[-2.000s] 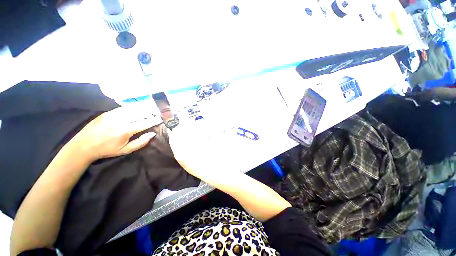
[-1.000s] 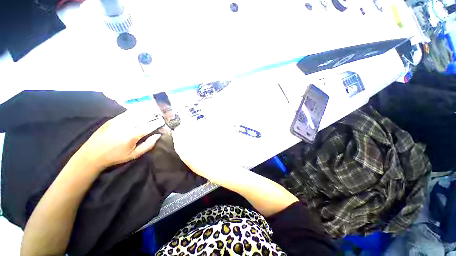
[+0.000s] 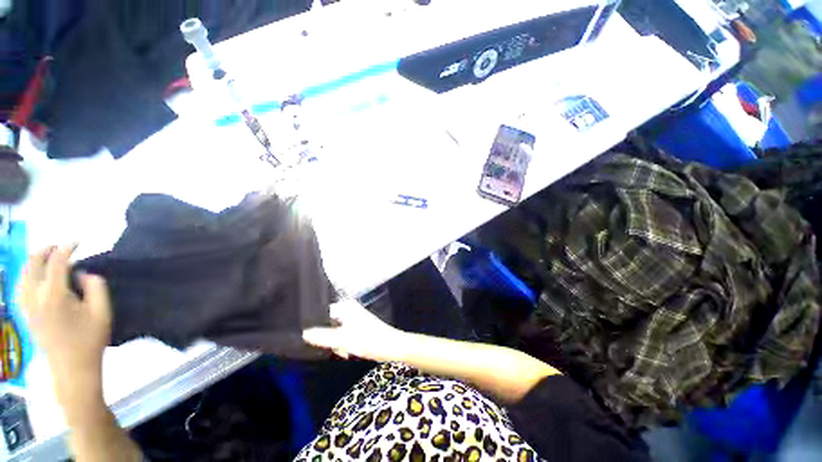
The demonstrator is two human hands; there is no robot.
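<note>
The black garment piece (image 3: 216, 271) lies on the white machine table, its upper right part by the presser foot and needle area (image 3: 270, 161), where bright glare hides the exact contact. My left hand (image 3: 68, 302) is at the cloth's left end, with a bit of cloth between thumb and fingers. My right hand (image 3: 356, 332) pinches the lower right edge of the cloth at the table's front edge. Small dark blue thread snips (image 3: 411, 201) lie flat right of the needle.
A smartphone (image 3: 506, 164) and a blue-and-white card (image 3: 584, 113) lie on the table at right. The machine's black control panel (image 3: 487, 60) is behind them. Plaid garments (image 3: 667, 271) are heaped at right. Orange scissor handles (image 3: 9, 350) show at far left. Blue bins (image 3: 712, 131) stand beyond.
My hands have moved apart from beside the needle, the left to the far left, the right to the front edge. The cloth is now spread between them. The camera view has shifted.
</note>
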